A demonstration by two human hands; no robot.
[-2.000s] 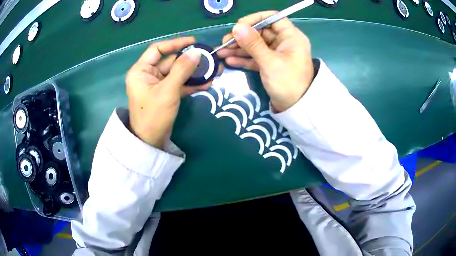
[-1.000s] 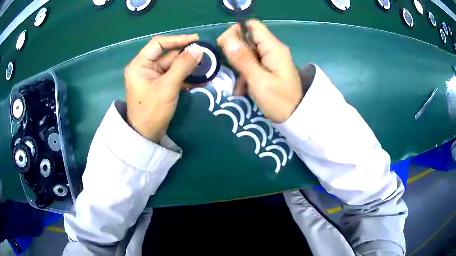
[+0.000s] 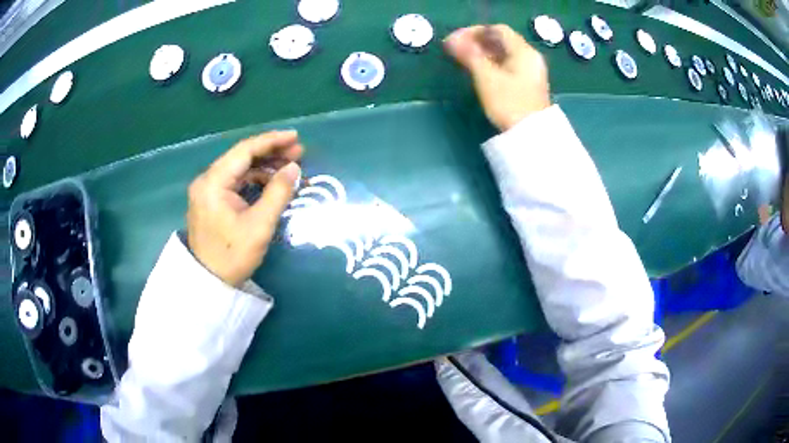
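Note:
My left hand (image 3: 238,208) is over the green mat, left of the white arc pieces (image 3: 375,275), with thumb and fingers apart and no disc visible in it. The arcs lie in overlapping rows, partly washed out by glare. My right hand (image 3: 509,76) is blurred, reaching over the conveyor belt (image 3: 112,108) beside a white-centred disc (image 3: 413,31). Its fingertips are bent together, with a dark patch by them; whether it holds anything is unclear. The tweezers cannot be made out.
A clear tray (image 3: 97,285) heaped with black discs stands at the left. Several spaced discs, one with a bluish centre (image 3: 362,72), lie on the belt. A thin pale stick (image 3: 662,195) lies on the mat at right. Another person's sleeve (image 3: 766,258) is at the right edge.
The black-rimmed disc has left my left hand, which has opened. My right hand has moved forward over the belt. The view has shifted, showing more of the belt.

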